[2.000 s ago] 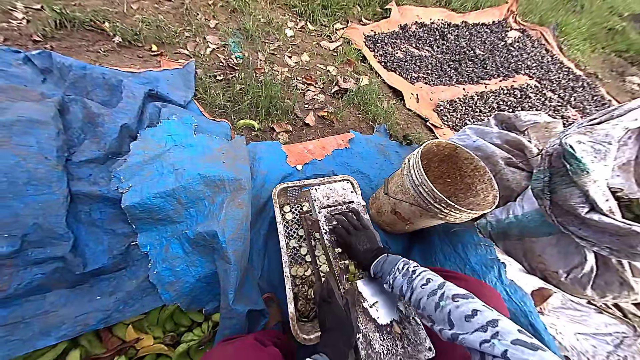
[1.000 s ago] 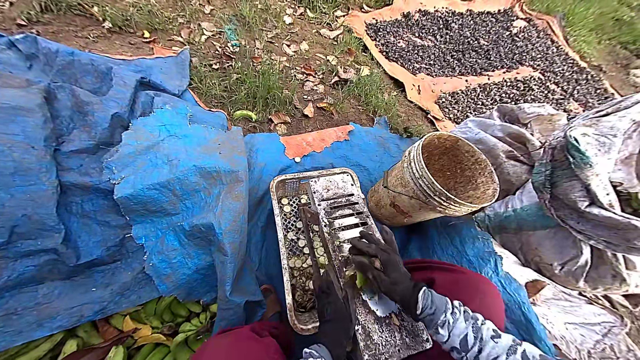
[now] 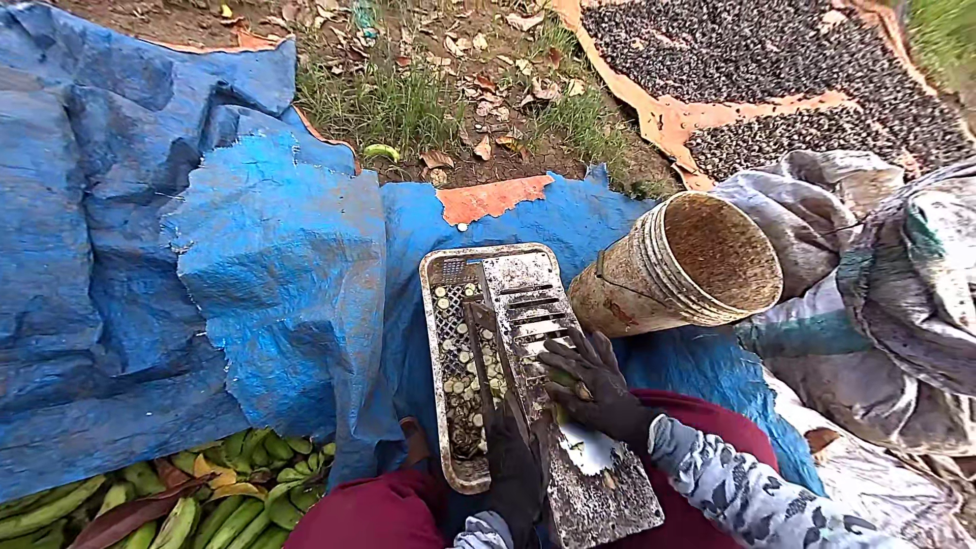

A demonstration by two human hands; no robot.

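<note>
A long, dirty slicing board (image 3: 534,305) with several slots rests slanting across a rectangular plastic crate (image 3: 432,335). Pale round slices (image 3: 457,385) lie on the crate's mesh bottom. My right hand (image 3: 598,389), in a dark glove, presses a green banana (image 3: 563,379) against the board just below the slots; the fingers cover most of it. My left hand (image 3: 512,465), also gloved, grips the board's left edge near a wooden strip (image 3: 479,351); its fingertips are partly hidden. A white patch (image 3: 587,450) shows on the board below my right hand.
A dirty plastic bucket (image 3: 633,282) leans right of the crate on a blue tarp (image 3: 282,282). Green bananas (image 3: 236,518) lie at the lower left. Sacks (image 3: 823,335) stand on the right. Dark pieces (image 3: 732,53) are spread on an orange sheet (image 3: 663,122) beyond.
My right hand was over the upper slots two seconds ago, lower down the board one second ago, and is now slightly higher again. My left hand stays at the board's left edge.
</note>
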